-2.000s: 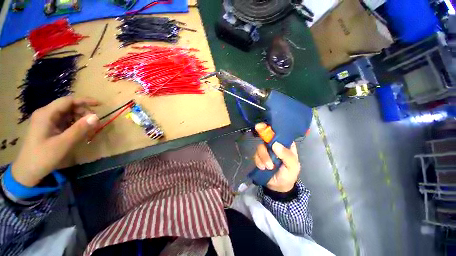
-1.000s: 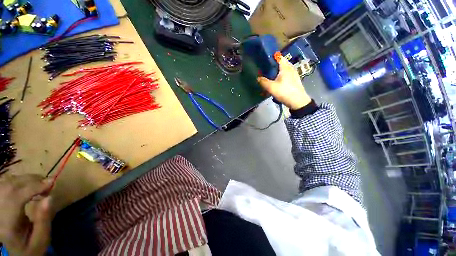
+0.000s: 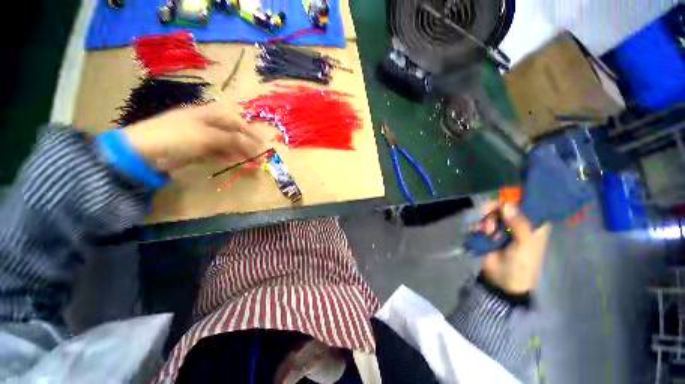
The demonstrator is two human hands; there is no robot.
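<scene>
A small circuit board (image 3: 283, 177) lies on the tan cardboard sheet (image 3: 330, 180), with one black and one red lead running left from its upper end. My left hand (image 3: 199, 136), with a blue wrist band, is over the sheet just above these leads. Its fingers are slightly apart near the left edge of the large red wire pile (image 3: 323, 116), and I see nothing held in them. My right hand (image 3: 517, 251) is blurred and grips the dark blue soldering gun (image 3: 552, 187) beyond the bench edge. The gun's barrel points up and left; its tip is too blurred to make out.
Black wires (image 3: 293, 63), a smaller red pile (image 3: 169, 54) and another black pile (image 3: 161, 97) lie on the sheet. More boards sit on the blue mat (image 3: 131, 26). Blue-handled pliers (image 3: 405, 165) lie on the green bench near a round fan (image 3: 451, 26). A cardboard box (image 3: 559, 86) is beyond.
My left hand has let go of the board's leads and moved up toward the wire piles. My right hand has brought the gun lower, back from near the fan. The view has shifted.
</scene>
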